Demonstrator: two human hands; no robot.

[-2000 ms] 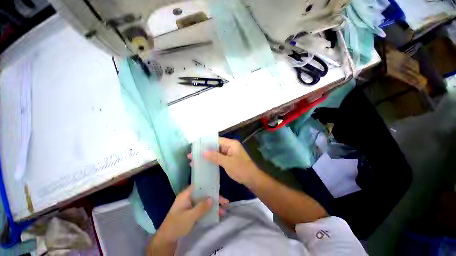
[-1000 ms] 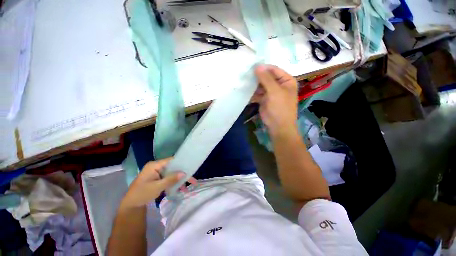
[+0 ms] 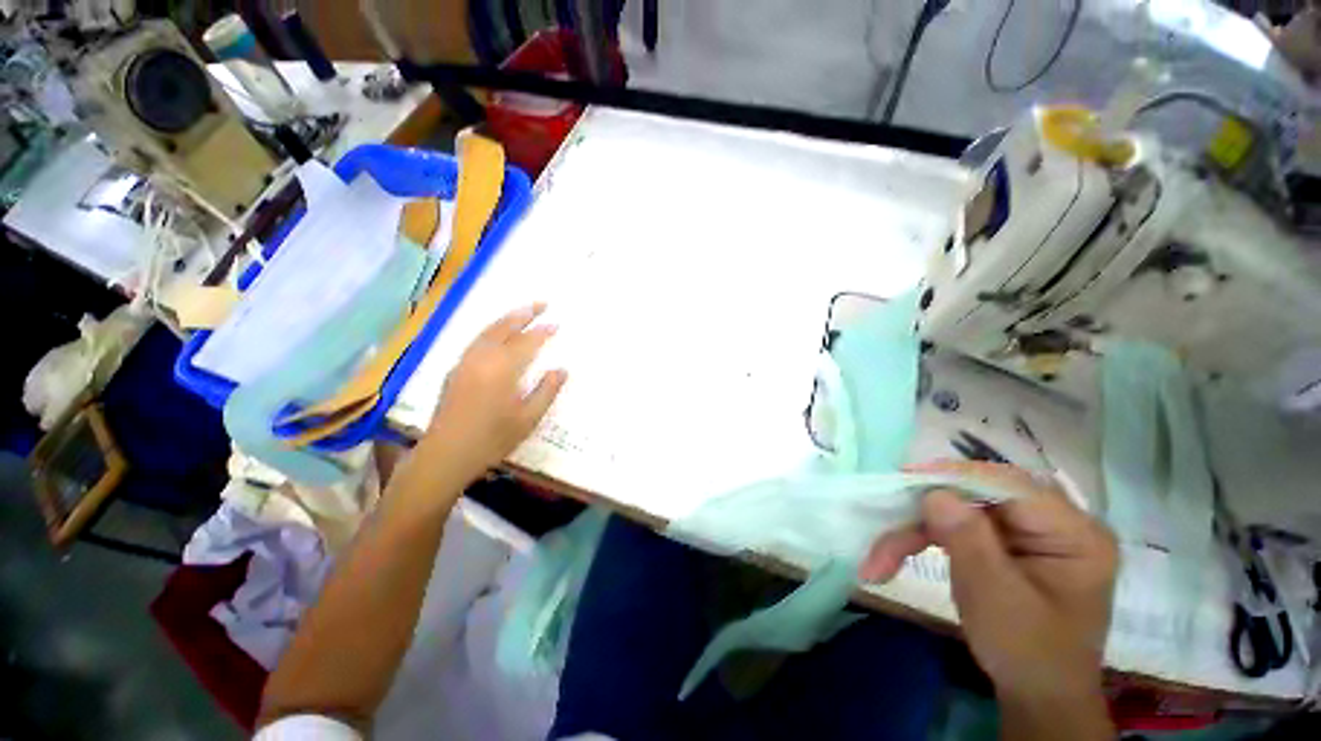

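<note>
My right hand [image 3: 1021, 557] holds one end of a mint-green cloth strip [image 3: 782, 510] between thumb and fingers, over the table's front edge. The strip runs left from the hand and hangs below the edge. My left hand [image 3: 500, 388] is empty with its fingers apart, over the left part of the white table [image 3: 695, 290]. Another mint-green piece [image 3: 874, 379] lies beside the sewing machine [image 3: 1014, 232] and passes behind the held strip. Black thread snips [image 3: 981, 446] lie partly hidden behind my right hand.
A blue basket [image 3: 500, 232] at the left holds green and white pieces and tan curved strips [image 3: 471, 217]. Mint-green pieces [image 3: 1155, 420] lie right of the needle area. Dark-handled scissors [image 3: 1260, 637] lie at the far right. Another machine [image 3: 174, 123] stands at the upper left.
The view has swung left, bringing in the basket. My left hand has let go of the strip and moved left over the table. My right hand still holds cloth, now bunched and drooping.
</note>
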